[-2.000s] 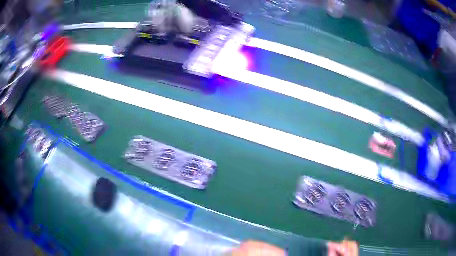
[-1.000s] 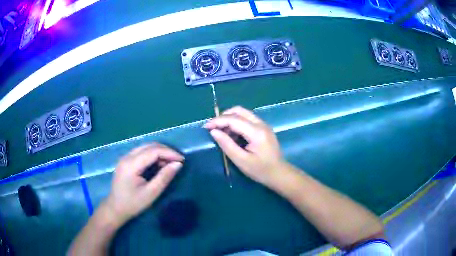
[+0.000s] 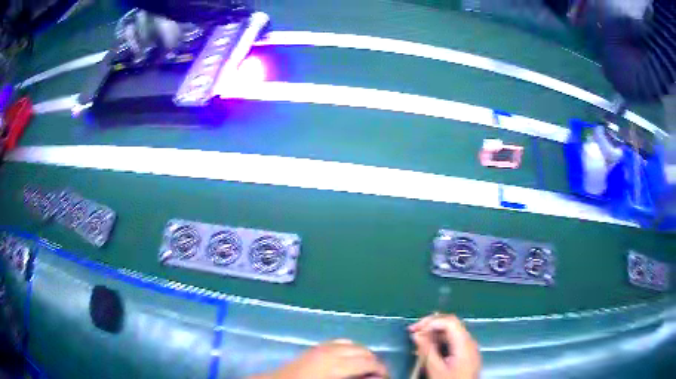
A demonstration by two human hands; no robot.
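Observation:
My right hand point(image 3: 451, 348) is at the bottom edge, right of centre, its fingers closed on a thin tan stick point(image 3: 419, 364), likely the brush; its tip is faint and blurred. A three-lens panel point(image 3: 493, 257) lies on the green belt just beyond this hand, not touched by it. My left hand point(image 3: 333, 361) is cut off by the bottom edge; its fingers are mostly hidden. A second three-lens panel point(image 3: 230, 250) lies on the belt to the left.
More panels lie at far left point(image 3: 70, 212) and far right point(image 3: 647, 269). A black pad point(image 3: 107, 309) is on the bench. Across the belt are a glowing lamp box point(image 3: 152, 85), a pink-orange frame point(image 3: 501, 154), a blue tray point(image 3: 578, 166) with a white bottle point(image 3: 595, 164), and a red bin point(image 3: 15, 122).
The view has lifted, bringing the lamp box and tray into sight. My hands now sit low at the bottom edge, the left one partly cut off. My right hand still holds the stick.

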